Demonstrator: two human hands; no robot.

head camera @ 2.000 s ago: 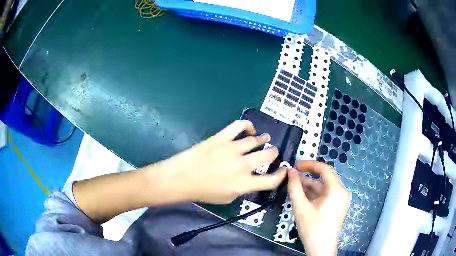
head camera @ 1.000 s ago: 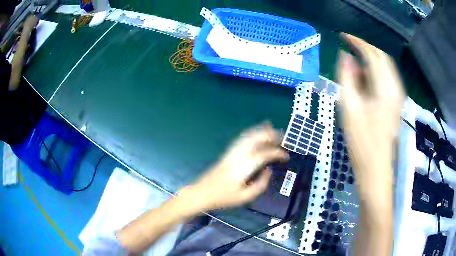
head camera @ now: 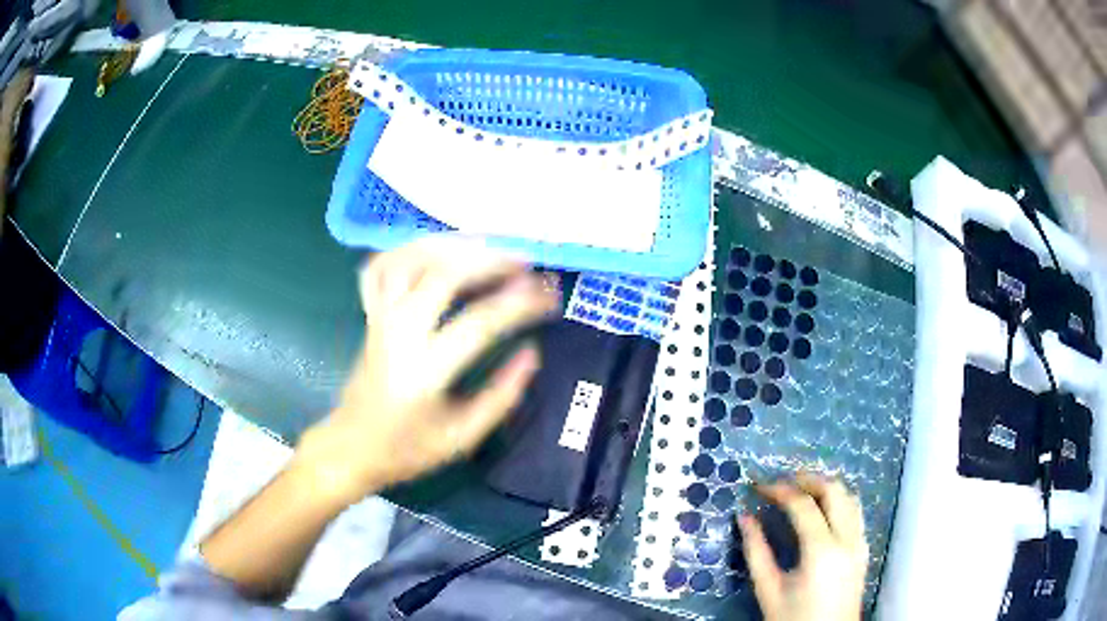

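A black electronic unit (head camera: 552, 419) lies flat on the bench with a small white label facing up. Its cable ends in a plug (head camera: 419, 594) at the bench's front edge. My left hand (head camera: 443, 364) is raised over the unit's left side, blurred, with fingers apart and nothing clearly held. My right hand (head camera: 816, 546) is low on the clear pad sheet (head camera: 838, 376), thumb and fingers around a dark patch; whether it grips a pad is unclear. Round black pads (head camera: 759, 309) sit in rows on the sheet's left side. A label sheet (head camera: 622, 303) lies behind the unit.
A blue basket (head camera: 522, 255) holds white paper (head camera: 522, 188) and a draped perforated strip. Another perforated strip (head camera: 674, 449) runs between unit and pad sheet. Rubber bands (head camera: 328, 112) lie left of the basket. A foam tray (head camera: 935, 485) with black units stands at the right.
The basket now sits nearer, against the label sheet. My right hand has come down from above the bench to the pad sheet. My left hand has lifted from near the unit's label towards the basket.
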